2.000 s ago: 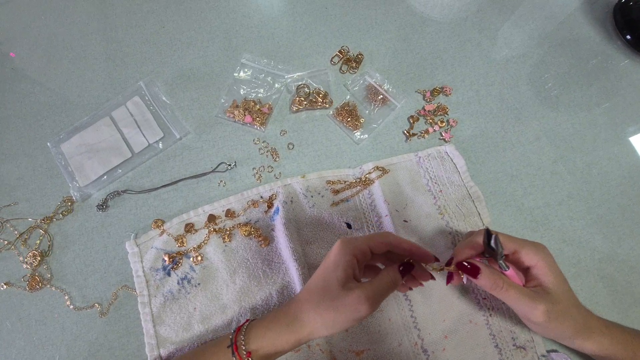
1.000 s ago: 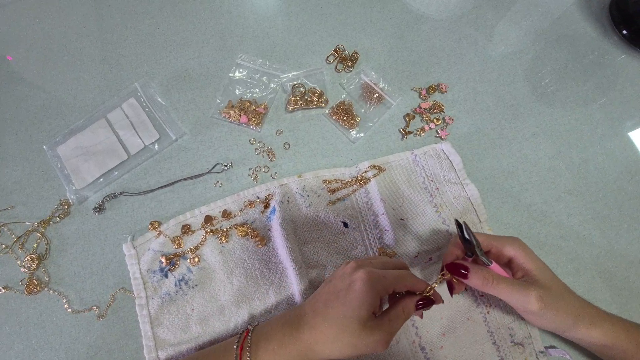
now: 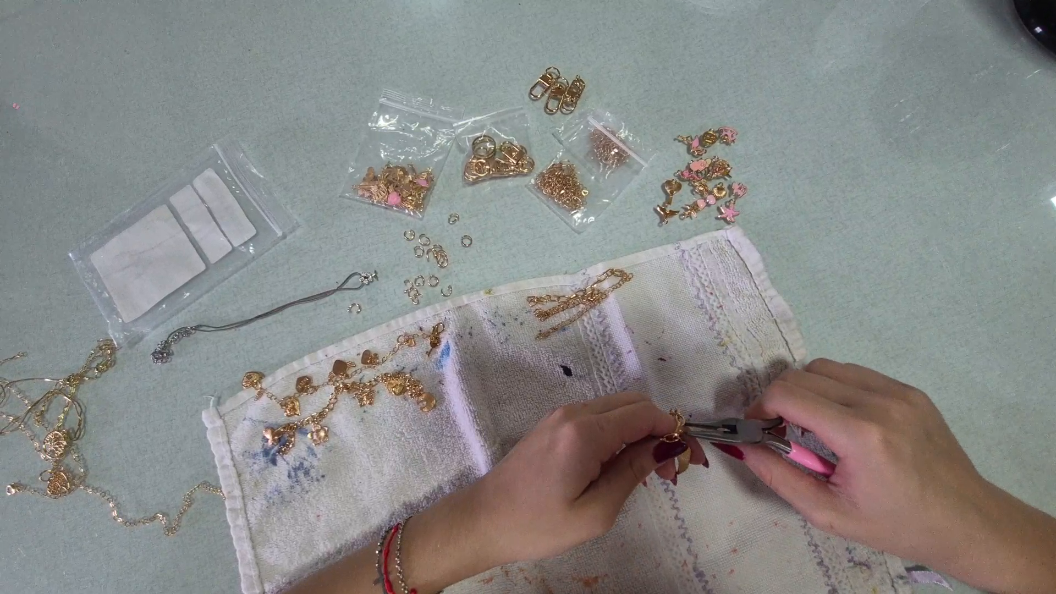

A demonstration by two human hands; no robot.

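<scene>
My left hand (image 3: 590, 462) pinches a small gold-coloured jewelry piece (image 3: 678, 429) with links, partly hidden by the fingertips. My right hand (image 3: 858, 470) grips jewelry pliers (image 3: 742, 431) with pink handles, their jaw tips touching the gold piece. Both hands are over a white terry towel (image 3: 528, 371) stained with paint. On the towel's left part lies a gold charm bracelet (image 3: 330, 392); short gold chains (image 3: 577, 304) lie near its top edge.
Beyond the towel are zip bags of gold findings (image 3: 495, 157), loose jump rings (image 3: 425, 252), swivel clasps (image 3: 557, 91) and pink and gold charms (image 3: 705, 173). At left are a bag with paper pieces (image 3: 181, 239), a grey cord (image 3: 264, 313) and tangled gold chains (image 3: 54, 437).
The pliers in my right hand have swung round, and their tips now meet the gold piece at my left fingertips. One second ago they pointed up and away from it.
</scene>
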